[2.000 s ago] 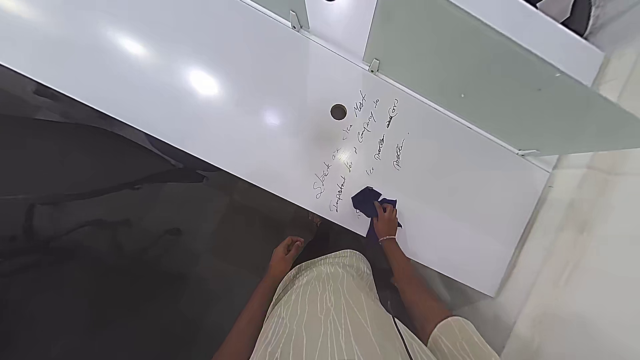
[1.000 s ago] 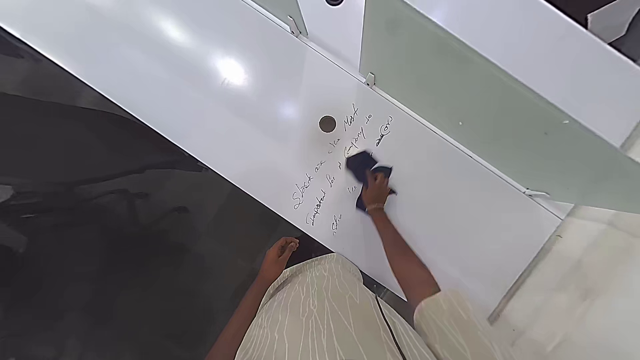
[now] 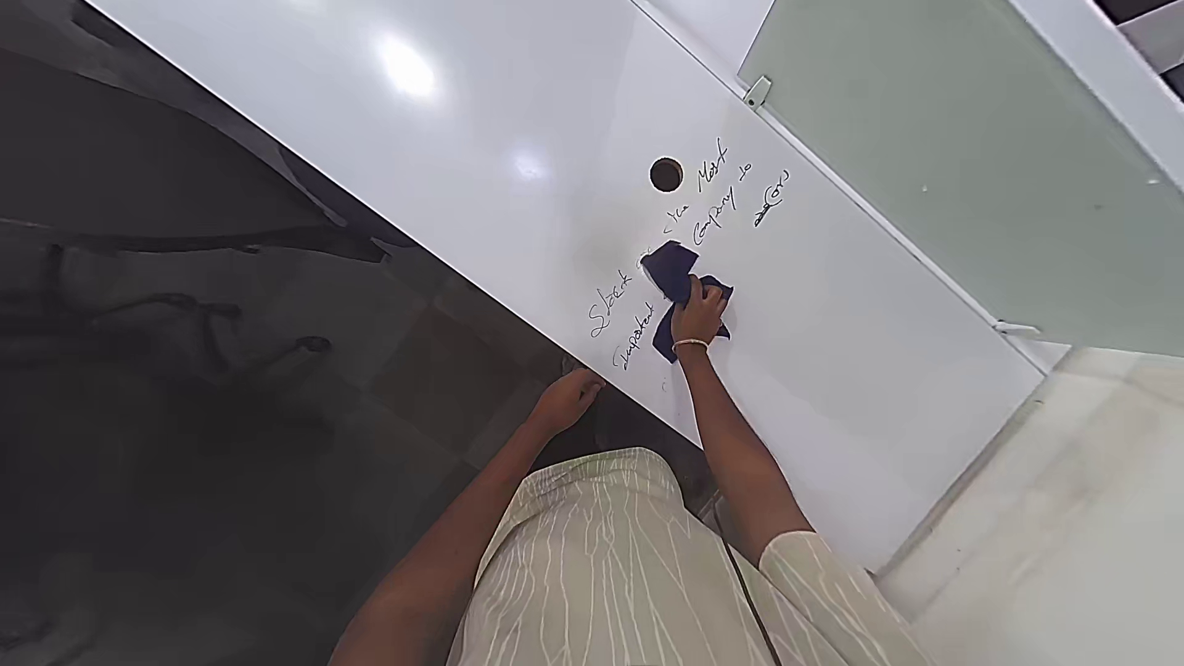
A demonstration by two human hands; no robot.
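Note:
My right hand [image 3: 699, 313] presses a dark blue cloth [image 3: 670, 268] onto a glossy white desktop [image 3: 860, 370]. The cloth is bunched under the fingers and lies over part of several lines of dark handwriting [image 3: 712, 217] on the surface. Pieces of the writing show above and to the left of the cloth. My left hand [image 3: 572, 400] is at the front edge of the desk, its fingers curled in; whether it touches the edge I cannot tell, and no object shows in it.
A round cable hole [image 3: 666, 174] is in the desktop. A frosted glass partition [image 3: 943, 139] on metal clamps [image 3: 758, 92] borders the far side. A pale floor or wall surface [image 3: 1091, 490] is at the right. Dark tiled floor [image 3: 444, 370] and a dark chair-like shape lie at the left.
The cloth, under my right hand, has moved across the writing. Strokes at the right end of the lines, visible two seconds ago, are gone. The left hand stays near the desk edge.

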